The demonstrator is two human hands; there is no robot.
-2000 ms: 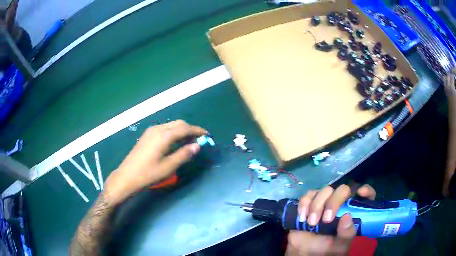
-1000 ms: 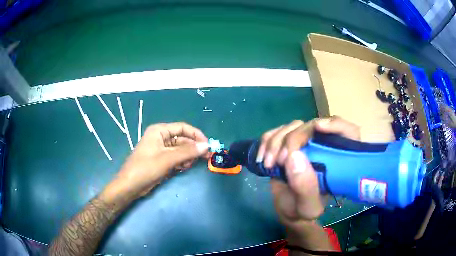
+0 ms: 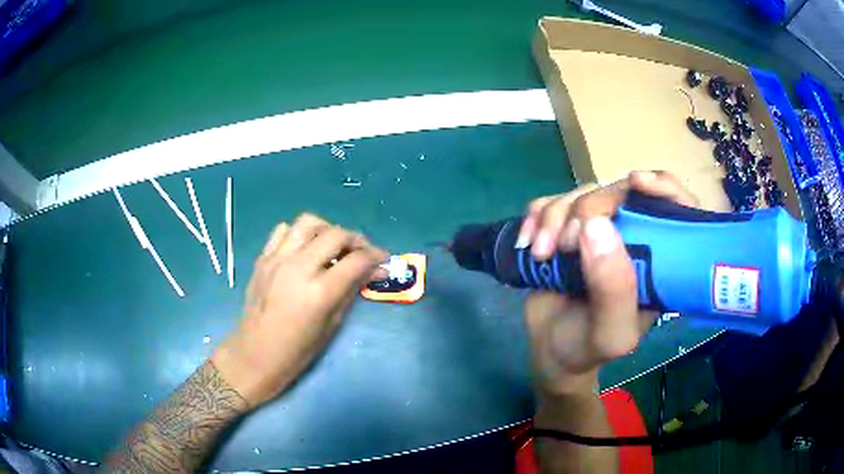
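The small orange fixture (image 3: 410,293) lies on the dark green bench in mid-view, with a black housing (image 3: 378,285) in it. A small white and light-blue part (image 3: 400,269) sits on the housing. My left hand (image 3: 310,287) is at the fixture's left side, its fingertips on or beside the part; whether they grip it is hidden. My right hand (image 3: 592,268) holds the blue electric screwdriver (image 3: 685,264) level, its black nose pointing left, a short gap to the right of the fixture.
Thin white strips (image 3: 229,231) lie left. A white bench strip (image 3: 305,141) runs behind. A cardboard tray (image 3: 611,111) with many black units (image 3: 736,139) stands right, blue bins (image 3: 773,102) beyond it. Tiny screws (image 3: 352,182) lie behind the fixture. A red stool (image 3: 620,444) is below.
The screwdriver came up from the bench's front edge to the fixture, then moved back right, off it. My left hand brought the light-blue part to the fixture. The view has also turned.
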